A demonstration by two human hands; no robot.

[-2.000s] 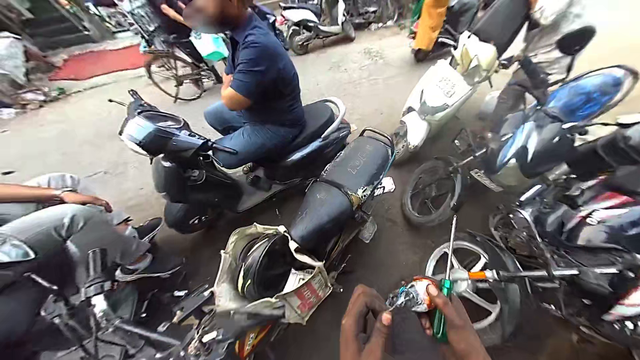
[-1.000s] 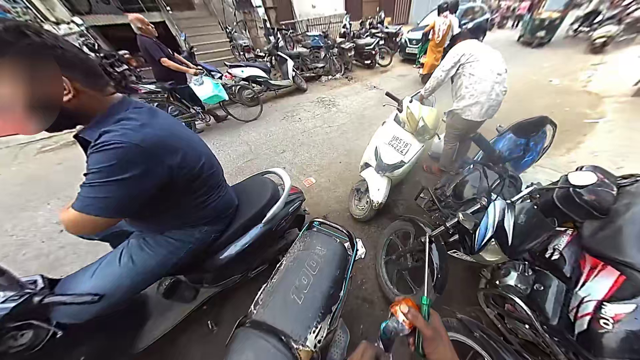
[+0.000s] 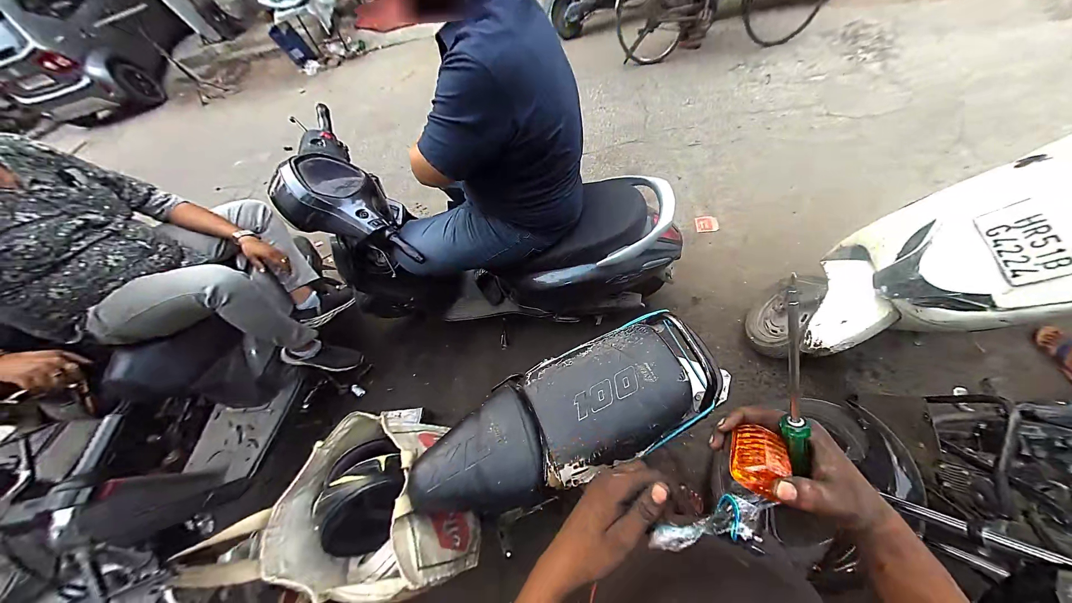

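My right hand (image 3: 825, 486) holds an orange turn-signal lens (image 3: 758, 461) between thumb and fingers, together with a screwdriver (image 3: 796, 419) whose green handle sits in the palm and whose shaft points up. Below the lens hang blue wire (image 3: 734, 515) and crumpled clear plastic (image 3: 682, 534). Left of these is my left hand (image 3: 620, 511), fingers curled and thumb raised; whether it grips anything is not clear. Just beyond it lies the worn black motorcycle seat (image 3: 603, 398) with a rear rack.
A person in a dark blue shirt sits on a black scooter (image 3: 586, 243) ahead. Another person in grey trousers (image 3: 193, 301) sits at left. A beige bag (image 3: 293, 528) holds a helmet (image 3: 360, 498). A white scooter (image 3: 930, 268) stands at right, above motorcycle parts (image 3: 997, 469).
The view has swung left and down since one second ago. The orange lens and the screwdriver have stayed in my right hand. My left hand shows more fully now.
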